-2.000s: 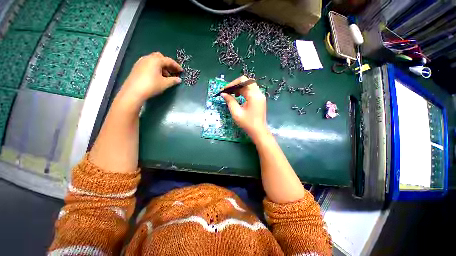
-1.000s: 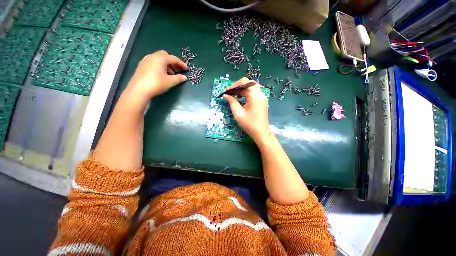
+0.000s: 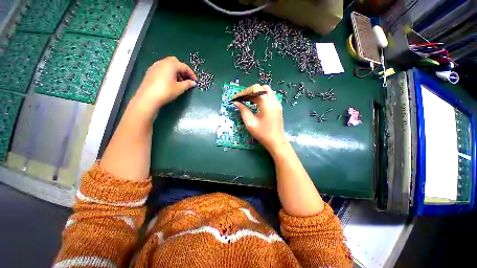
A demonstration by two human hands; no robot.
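A green circuit board (image 3: 230, 133) with white marks lies flat on the dark green mat in front of me. My right hand (image 3: 263, 115) is over its upper right part and grips dark tweezers (image 3: 249, 96), tips pointing left at the board's upper part. My left hand (image 3: 166, 81) is beside a small component pile (image 3: 204, 80), left of the board. Its thumb and forefinger are close together at the pile's edge; whether a component is between them is too small to tell.
A large component heap (image 3: 277, 39) lies at the back, with a white slip (image 3: 329, 58) beside it. Small component groups (image 3: 321, 95) and a pink lump (image 3: 353, 116) lie right. A pale-edged tray (image 3: 117, 63) holds green boards at left; a blue-framed holder (image 3: 417, 141) stands at right.
My left thumb and forefinger have come closer together beside the small pile. My right hand stays over the board with the tweezers. The view has shifted slightly since the oldest frame.
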